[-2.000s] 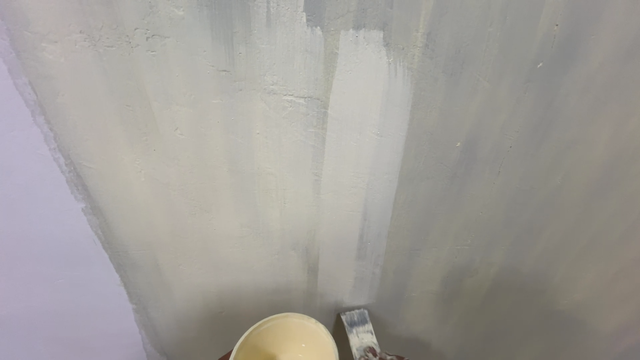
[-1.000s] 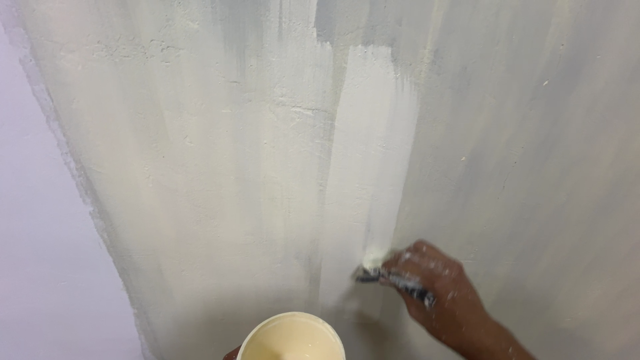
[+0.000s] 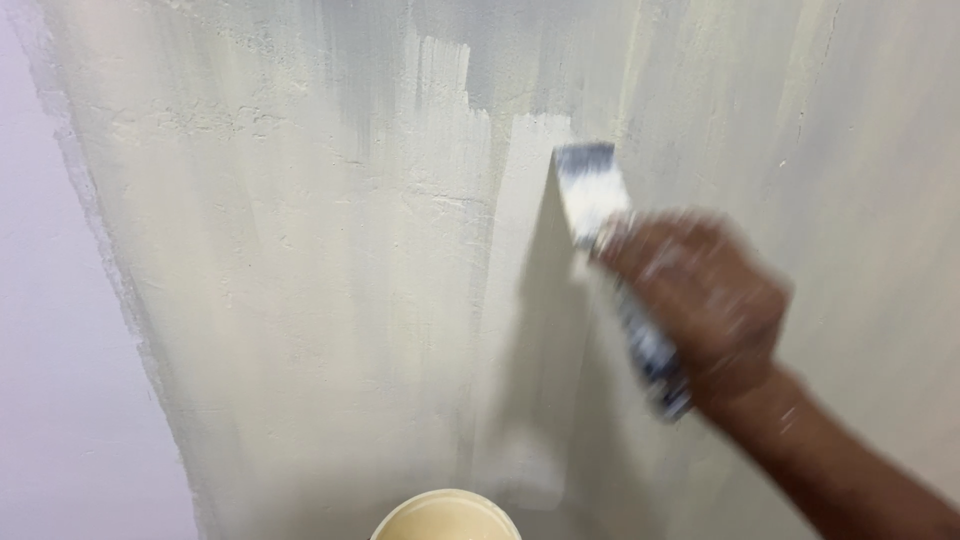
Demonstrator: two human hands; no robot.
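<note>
My right hand [image 3: 697,300], spotted with paint and blurred, grips a flat paintbrush [image 3: 592,180] at the right of centre. Its bristles point up at the wall [image 3: 337,300], by the upper right edge of a fresh pale paint stripe [image 3: 517,247]. White paint coats the brush's middle, and the handle is paint-smeared. At the bottom edge of the view is the rim of a cream-coloured round container [image 3: 450,499]. My left hand cannot be made out; whether it holds the container is hidden.
A lilac painted area [image 3: 75,360] with a ragged edge covers the wall's left side. Streaky grey and cream paint spans the rest. Fine cracks [image 3: 817,75] and rough patches show near the top. Shadows of the hand and brush fall below the brush.
The brush was beside the container two seconds ago, then low on the pale stripe. My right hand has since moved up the wall with it.
</note>
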